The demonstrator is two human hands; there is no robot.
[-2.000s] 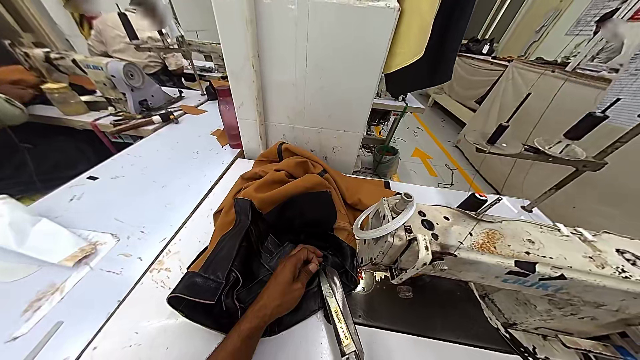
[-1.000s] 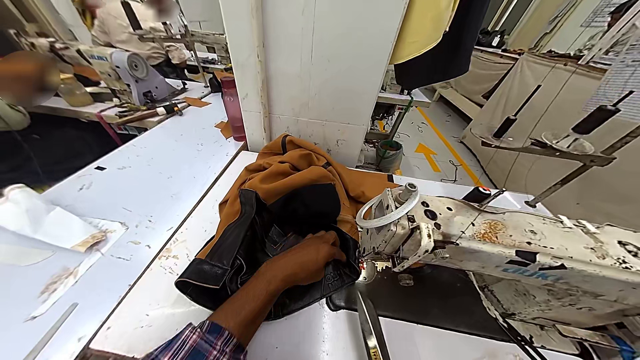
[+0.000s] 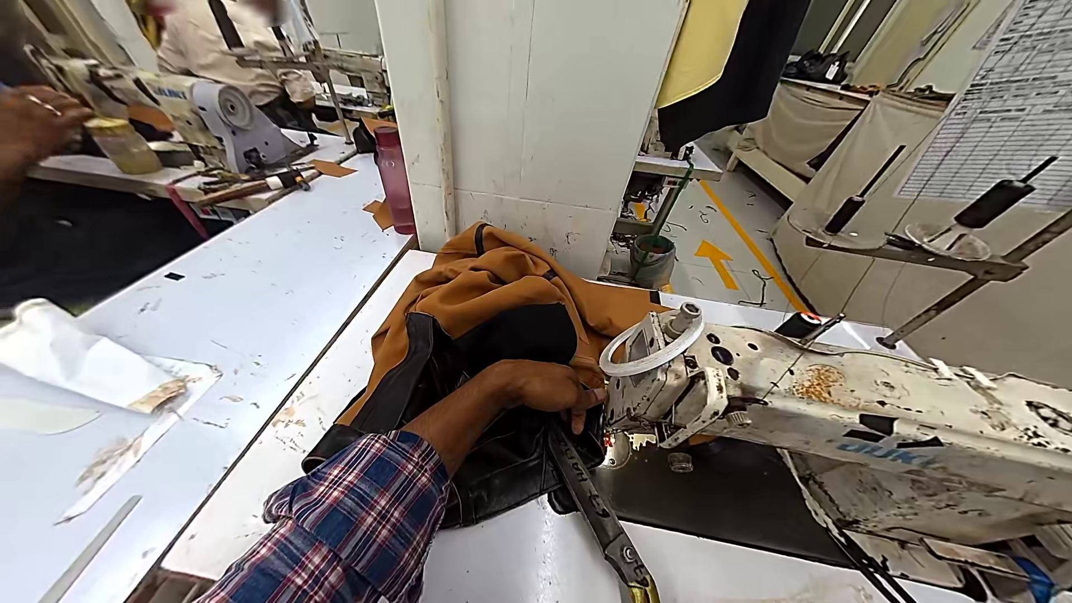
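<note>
A tan and black garment (image 3: 502,293), with parts that look like leather, lies bunched left of the needle end of a white JUKI sewing machine (image 3: 804,394). On its black part, close beside the machine head, rests my left hand (image 3: 548,389), fingers curled over the material; the fingertips are partly hidden. Metal shears (image 3: 590,502) with worn blades point up from the bottom edge, their tips at the black material just below my left hand. Their handles run out of view, and my right hand is not visible.
A white table (image 3: 276,293) at left bears pale sheets (image 3: 84,360). A pink bottle (image 3: 394,180) stands by the white pillar (image 3: 536,109). Behind the machine is a thread stand (image 3: 938,255). At upper left are another sewing machine (image 3: 201,109) and a person's hand (image 3: 38,126).
My left hand has moved right toward the machine head since the oldest frame. Since one second ago, the shears have moved up to the black material beneath my left hand.
</note>
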